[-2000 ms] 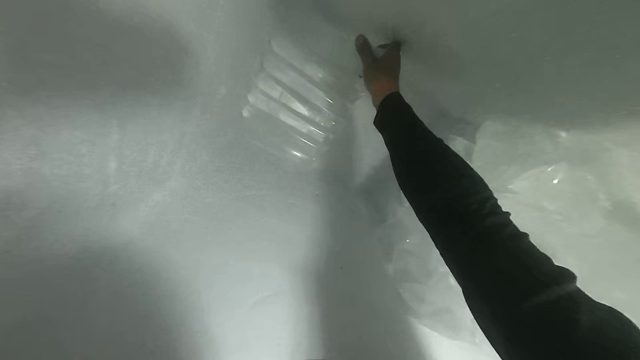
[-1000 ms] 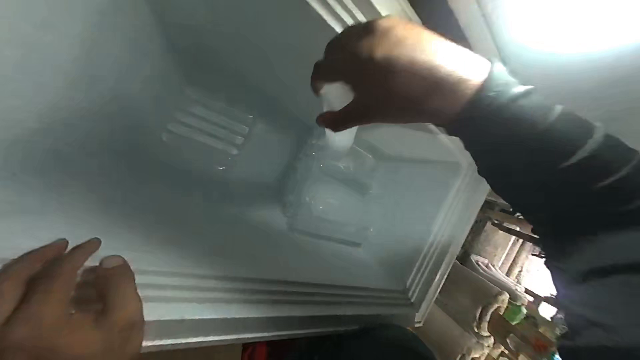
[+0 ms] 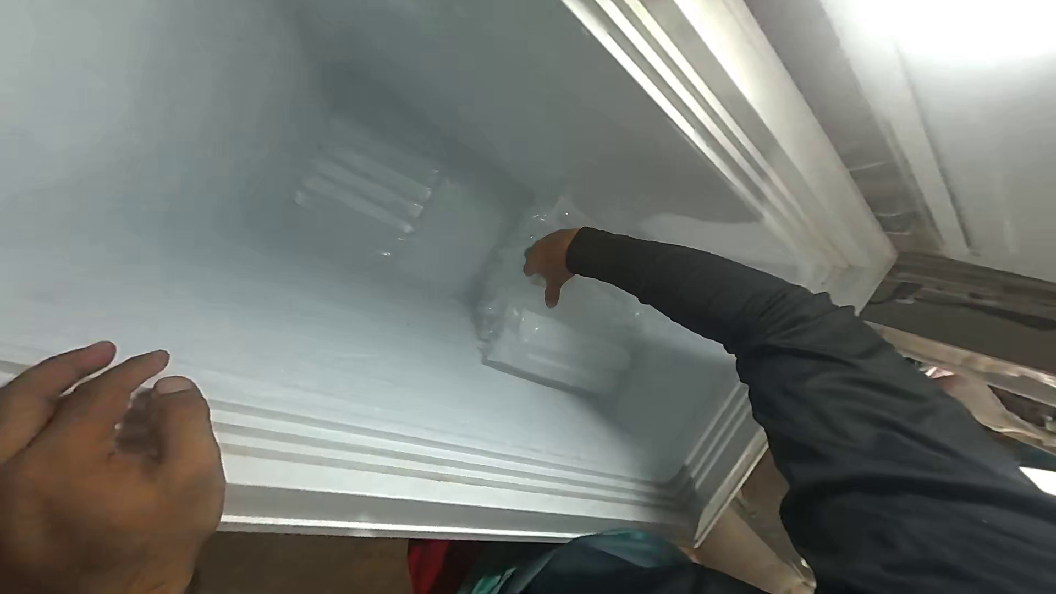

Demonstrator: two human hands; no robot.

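My right hand reaches deep into a white chest freezer, over clear plastic bags with pale contents on the raised part of its floor. Its fingers point down; whether something is in them is hidden. Left of it, on the lower floor, several long clear packs lie side by side. My left hand is at the near rim, at the lower left, fingers apart and slightly curled, with nothing in it.
The ridged rim runs along the far side, with the raised lid beyond it at the upper right. Household clutter lies past the freezer's right end. Dark and teal clothing shows below the near rim.
A second ago my right hand was higher and held a small white object; it has since gone down to the bags, and that object is not visible now. My left hand remains by the rim.
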